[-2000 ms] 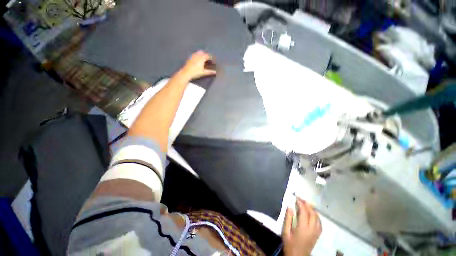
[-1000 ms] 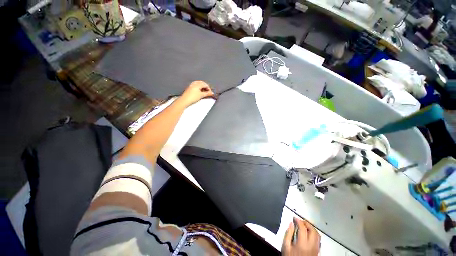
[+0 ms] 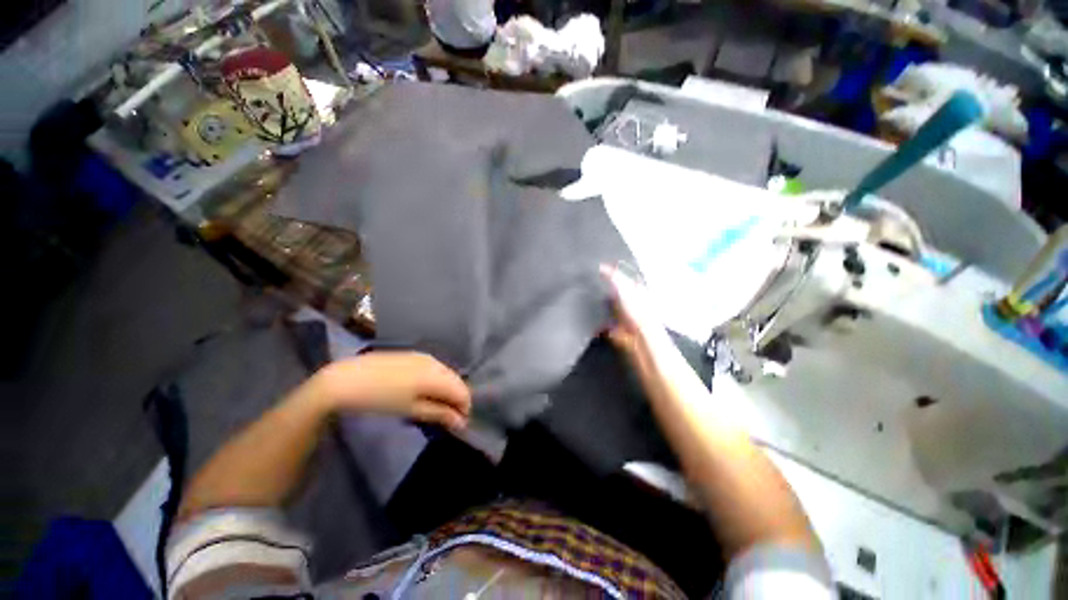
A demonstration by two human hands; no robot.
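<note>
A large dark grey garment panel (image 3: 439,234) spreads over the left of the table and hangs in folds near my lap. My left hand (image 3: 404,389) is closed on its near edge at the left. My right hand (image 3: 618,314) holds the panel's right edge, a little left of the machine needle area; its fingers are partly hidden by the cloth and blurred. A darker grey piece (image 3: 621,404) lies below the panel, beside my right forearm. The white sewing machine (image 3: 896,352) stands at the right.
Another dark grey cloth (image 3: 246,381) hangs at lower left. Orange-red snips (image 3: 985,570) lie at lower right. A white plug with cable (image 3: 668,137) sits in the grey tray behind the machine. A patterned bag (image 3: 269,100) is at upper left. A teal strip (image 3: 914,150) rises above the machine.
My right hand has moved from the table's front edge up and left onto the panel. My left hand has come nearer my lap, pulling cloth with it. The panel is now lifted and folded.
</note>
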